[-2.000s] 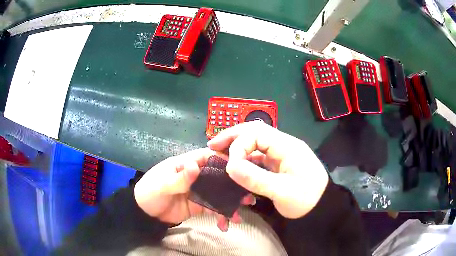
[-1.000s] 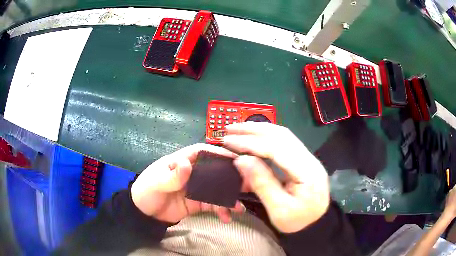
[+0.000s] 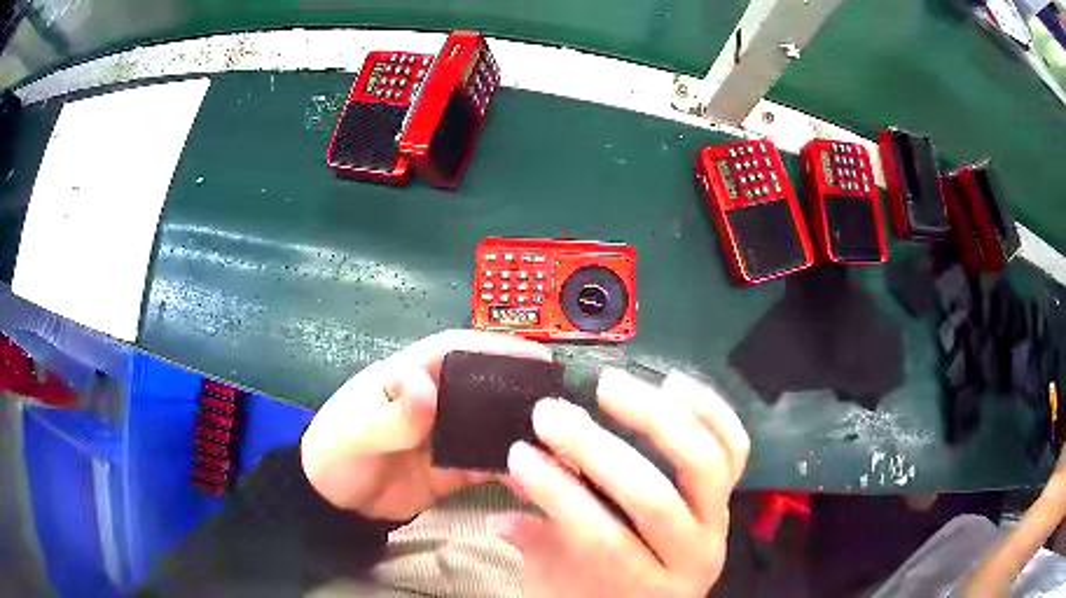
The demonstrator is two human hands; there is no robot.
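A dark square speaker grille [image 3: 485,409] is held upright between my hands, near the bench's front edge. My left hand [image 3: 380,426] grips its left side. My right hand [image 3: 637,467] is at its right side, with fingertips against its lower right part; some fingers are blurred. Behind the grille, a red radio [image 3: 555,289] lies on the green bench with its keypad at left and its round black speaker driver uncovered at right.
Two red radios [image 3: 415,111] lean together at back left. Several more [image 3: 760,210] stand at right, beside flat black pads [image 3: 818,333] and a dark pile [image 3: 982,339]. A white sheet [image 3: 105,199] lies left. A blue crate [image 3: 164,467] holds red radios. Another person's arm [image 3: 1029,537] shows lower right.
The grille has turned and now faces up squarely. My right hand has shifted lower with its fingers spread, uncovering the radio's speaker driver. Another person's arm has appeared at lower right.
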